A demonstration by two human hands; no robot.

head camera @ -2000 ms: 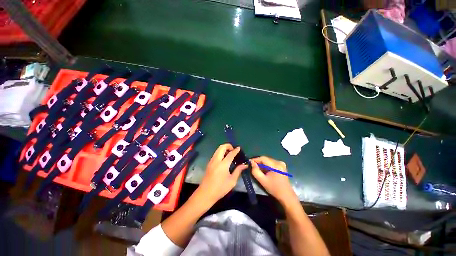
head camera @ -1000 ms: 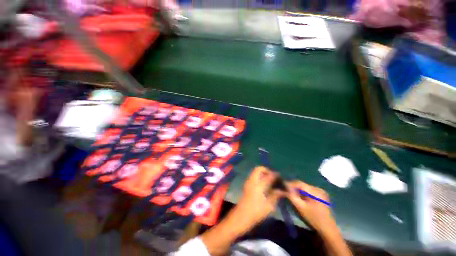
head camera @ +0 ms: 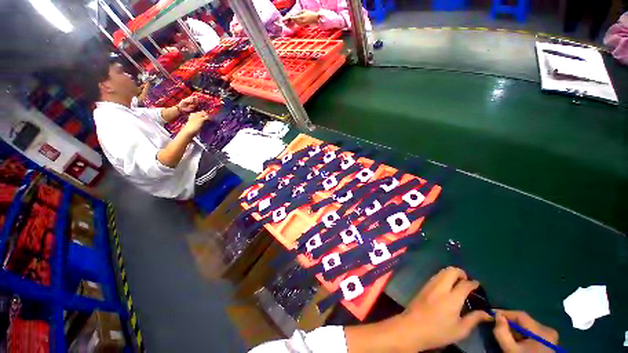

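My left hand is at the lower right of the view, closed around a dark wristwatch; its strap runs down toward the bottom edge. My right hand is close beside it, cut off by the bottom edge, and holds a blue pen-shaped tool with its tip end near the watch. The fingers hide much of the watch. An orange-red tray filled with dark watches carrying white square pieces lies left of my hands.
A white wiping piece lies on the green bench at right. White papers lie beyond the tray. A metal post rises behind it. A person in white sits at left. Stacked red trays stand at the back. A white sheet lies far right.
The view has swung left, so the tray and hands appear further right and the seated person has come into view. Both hands still hold the watch and blue tool.
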